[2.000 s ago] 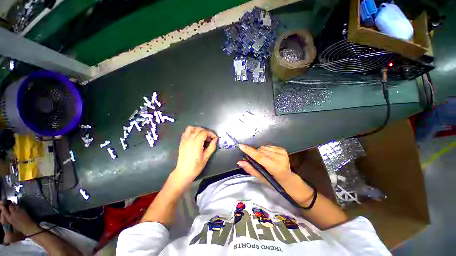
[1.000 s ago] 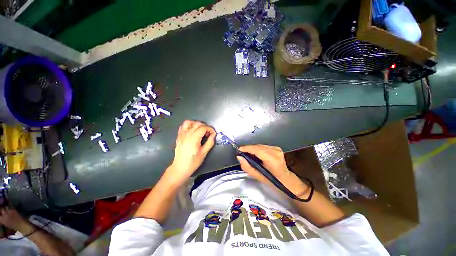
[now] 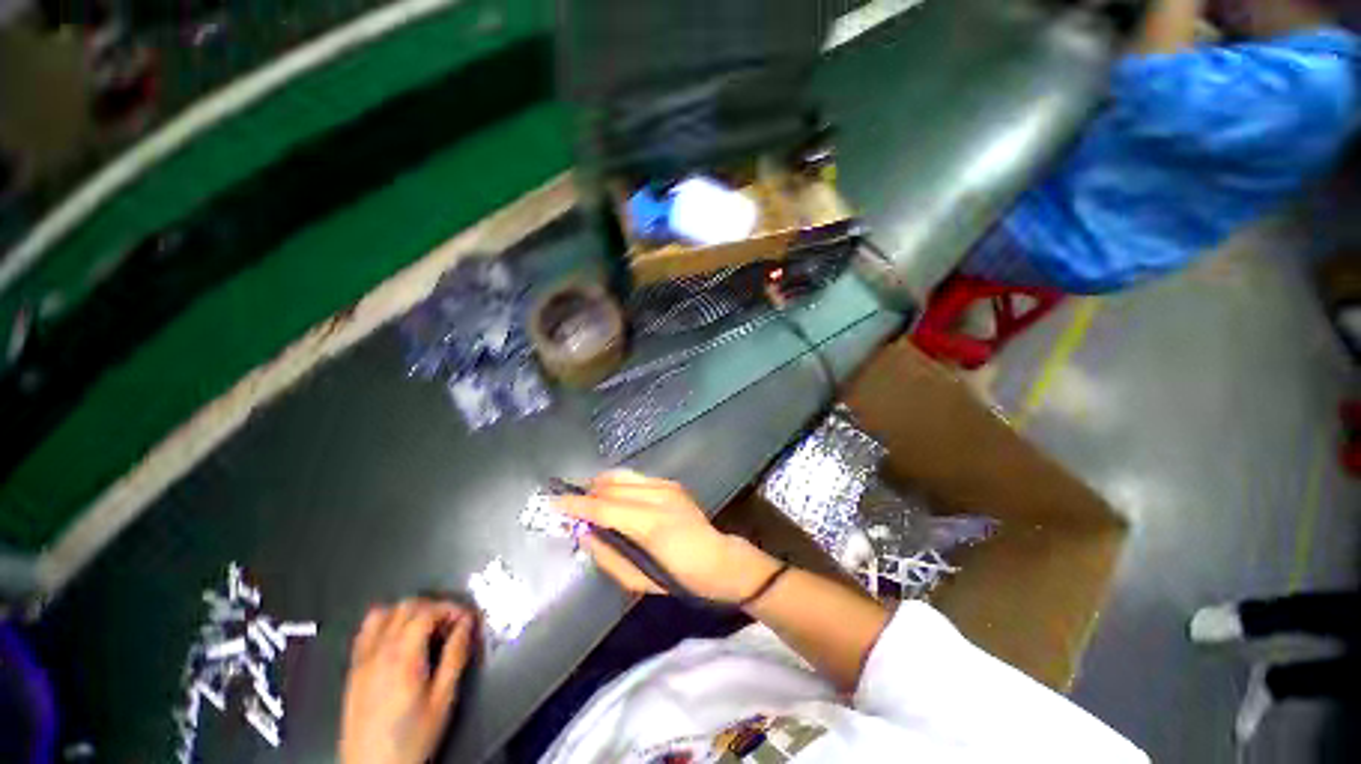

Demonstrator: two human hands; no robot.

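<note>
My right hand (image 3: 657,534) is closed around the black handle of the soldering iron (image 3: 634,560), over the front of the bench. A bright silvery piece (image 3: 549,515), likely a small module, shows at its fingertips; blur hides whether it is gripped. My left hand (image 3: 406,679) is low on the bench, fingers curled, wrist cut off by the bottom edge; I cannot tell if it holds anything. Loose white parts (image 3: 232,657) lie left of it. A blurred pile of blue-grey modules (image 3: 475,336) lies beside the brown tape roll (image 3: 578,332).
The small carton (image 3: 709,257) stands over the soldering station with its red light. A lighter green mat (image 3: 746,376) lies in front. A large open cardboard box (image 3: 1030,515) with shiny plastic sits below the bench edge. A person in blue (image 3: 1194,157) is at the upper right.
The view has swung to the right and blurred. My right hand and the iron have moved away from my left hand, towards the module pile. A person in blue has come into view.
</note>
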